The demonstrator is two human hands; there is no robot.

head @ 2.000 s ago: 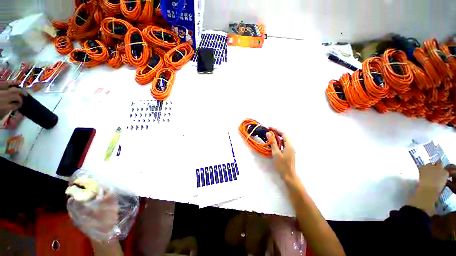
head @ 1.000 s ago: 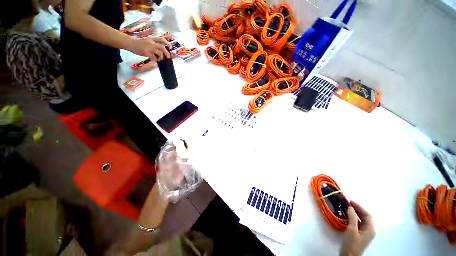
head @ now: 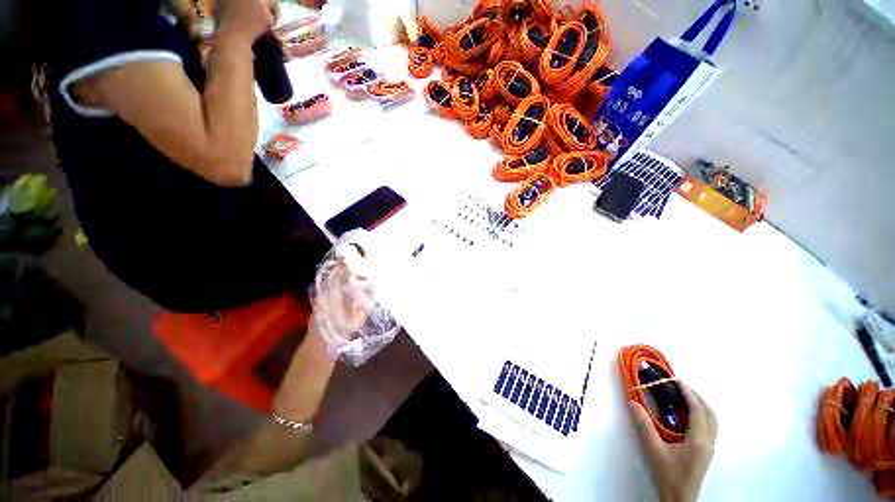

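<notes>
My right hand (head: 679,448) is closed around the near end of an orange coiled cable (head: 638,365) with black connectors and a pale tie, which lies on the white table. My left hand (head: 339,306) is at the table's near edge, holding a crumpled clear plastic bag (head: 365,338) with something pale at its opening. A label sheet (head: 538,397) with a row of dark rectangles lies to the left of the coil. A small-label sheet (head: 481,222) lies further back.
A pile of orange coils (head: 525,123) and a blue bag (head: 656,98) stand at the back. More coils (head: 864,424) lie at right. A phone (head: 365,212) lies by the left edge. A person in dark clothes (head: 147,167) is at left, beside a red stool (head: 231,345).
The view has swung left. My right hand has shifted from the coil's side to wrap around its near end. The person at left has come nearer and raised the black cylinder.
</notes>
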